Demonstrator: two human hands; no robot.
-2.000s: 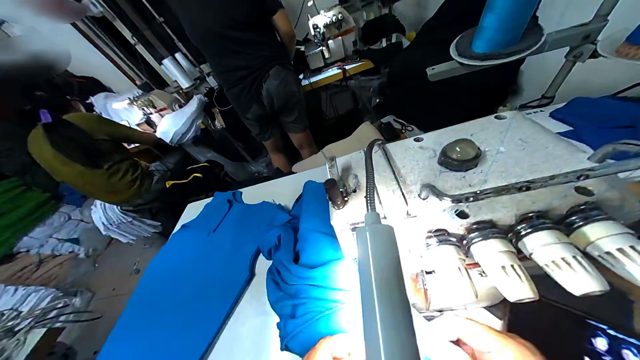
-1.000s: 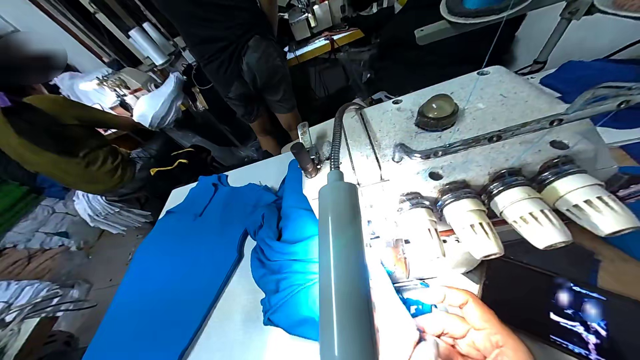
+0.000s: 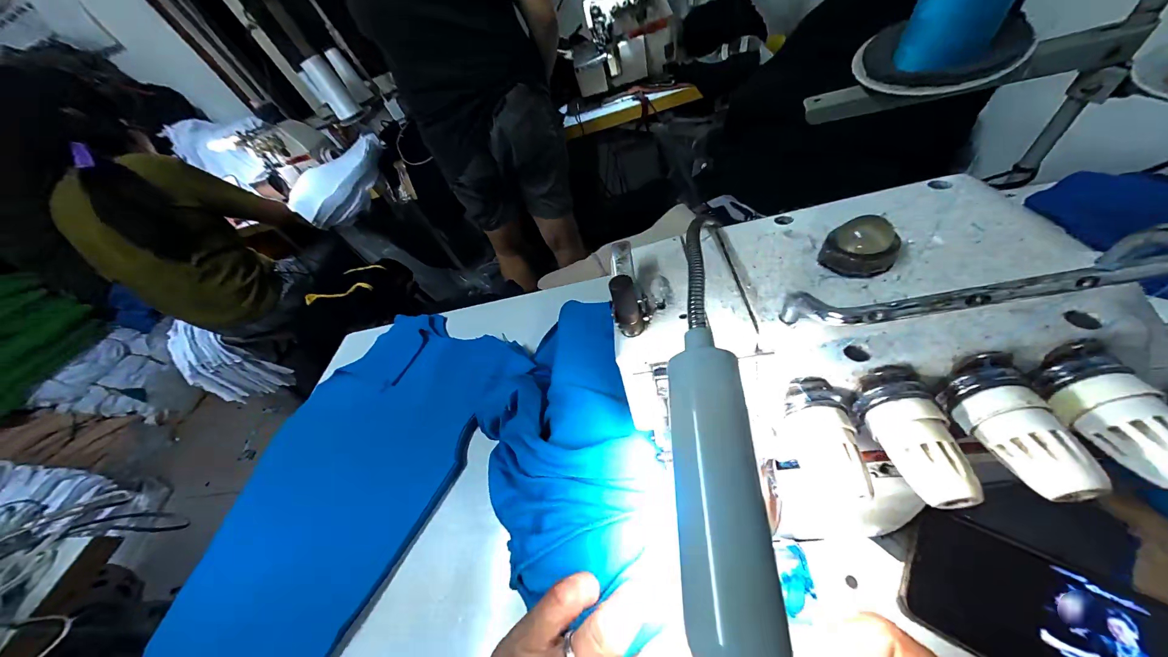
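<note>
Blue knit garment point(image 3: 310, 484) lies over the white sewing table, with a bunched part under the bright lamp. At the bottom, my left hand point(image 3: 570, 620) pinches the near edge of the bunched cloth between thumb and fingers; a ring shows on it. My right hand point(image 3: 871, 636) is only partly visible at the bottom edge, right of the grey lamp tube point(image 3: 730, 493), washed out by glare. A scrap of blue cloth point(image 3: 796, 579) lies just above it. The overlock-type sewing machine point(image 3: 967, 228) stands at the right; the lamp hides its needle area.
White tension dials point(image 3: 922, 447) line the machine front. A smartphone point(image 3: 1022, 593) lies at the lower right. A blue thread cone point(image 3: 954, 36) stands at the top right, with folded blue cloth point(image 3: 1109, 214) behind the machine. Two people point(image 3: 182, 237) work beyond the table, near other machines.
My right hand has moved down and is now mostly out of view; a second ago it was beside the blue scrap. My left hand now shows at the cloth's near edge.
</note>
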